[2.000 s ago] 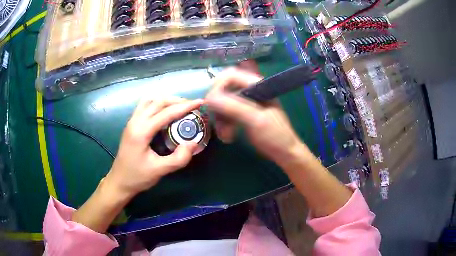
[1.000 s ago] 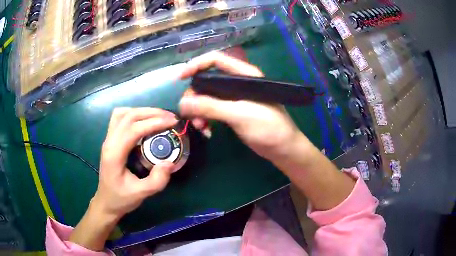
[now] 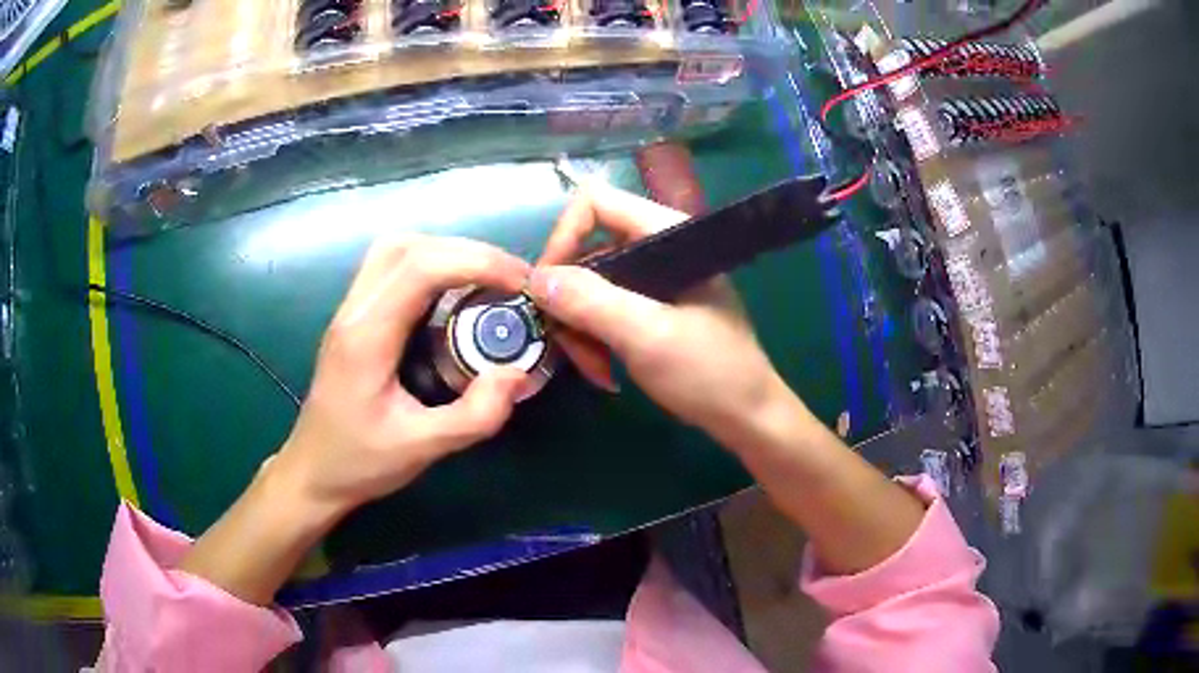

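A round speaker driver [image 3: 500, 334] with a silver rim and dark blue-grey centre sits on the round bench fixture [image 3: 460, 352]. My left hand [image 3: 401, 362] curls around the fixture, with thumb and fingertips at the driver's edge. My right hand [image 3: 671, 316] holds the thick black test probe [image 3: 723, 234] like a pen. Its fingertips meet my left fingertips at the driver's upper right edge. The probe's tip and the driver's leads are mostly hidden by my fingers.
A clear blister tray [image 3: 263, 125] with rows of dark drivers lies ahead. A side tray stack [image 3: 1039, 302] stands at the right. A maroon block [image 3: 671, 178] lies beyond my right hand. A black cord [image 3: 211, 329] runs in from the left. A red probe cable [image 3: 907, 82] is at upper right.
My right hand has turned the probe so its rear end points more up and right, and its fingertips have come to my left fingertips. The red lead seen earlier is now mostly covered.
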